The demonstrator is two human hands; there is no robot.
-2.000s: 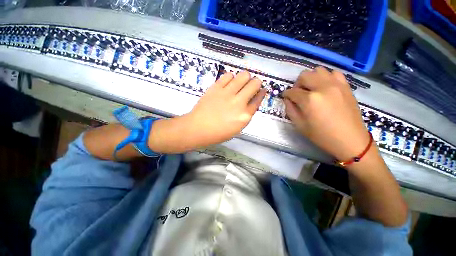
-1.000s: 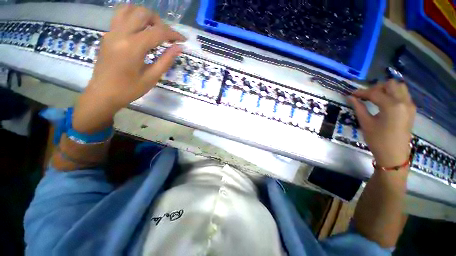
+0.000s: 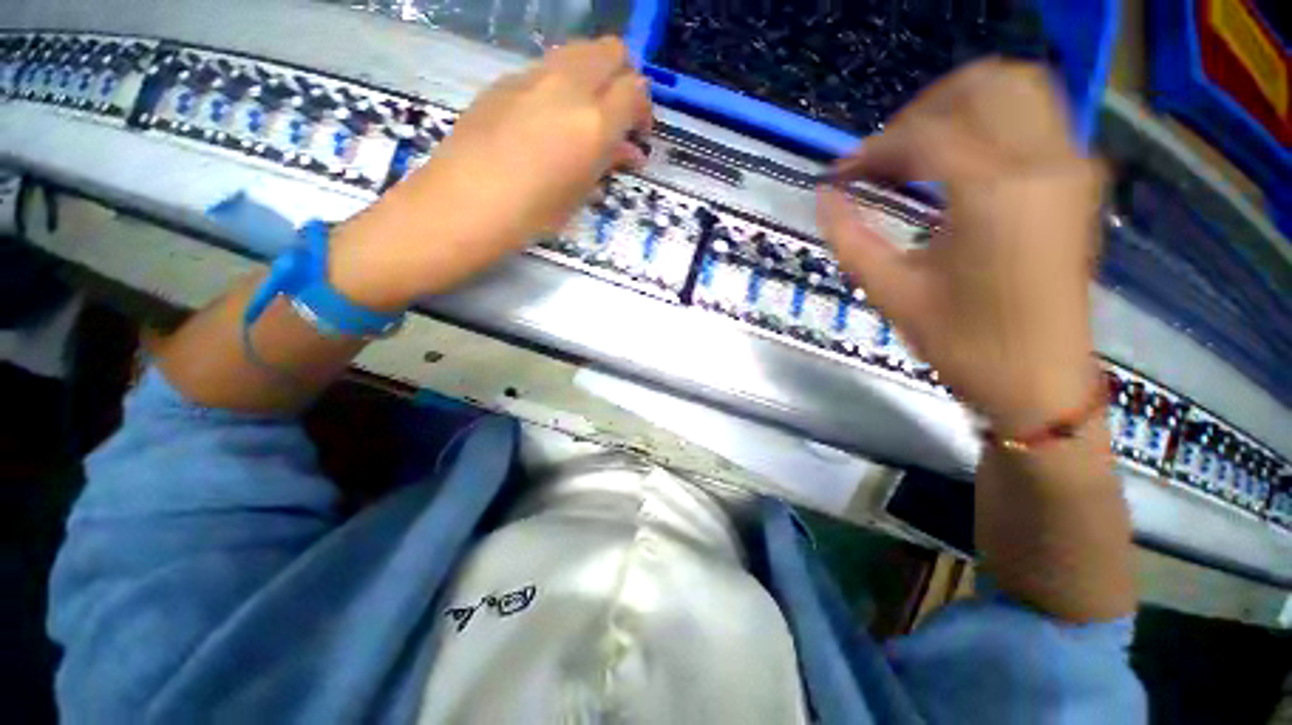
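Circuit board panels point(image 3: 794, 283) with black, silver and blue parts lie end to end in the metal track. Thin dark strips point(image 3: 701, 156) lie behind them. My left hand point(image 3: 496, 184) is over the boards, its curled fingertips at the left end of the strips; whether they hold anything is hidden. My right hand point(image 3: 992, 241), blurred, is over the strips and boards. Its forefinger and thumb point left, their tips close together at the strips; a small part between them cannot be made out.
A blue bin point(image 3: 751, 106) heaped with black parts point(image 3: 836, 57) stands behind the strips. Clear plastic bags point(image 3: 496, 14) lie left of it. Long dark parts point(image 3: 1190, 283) lie at the right. A second blue bin point(image 3: 1183, 85) with a red and yellow item is far right.
Since one second ago my left hand has moved right to the strips' left end. My right hand has moved left and back from the strips' right end.
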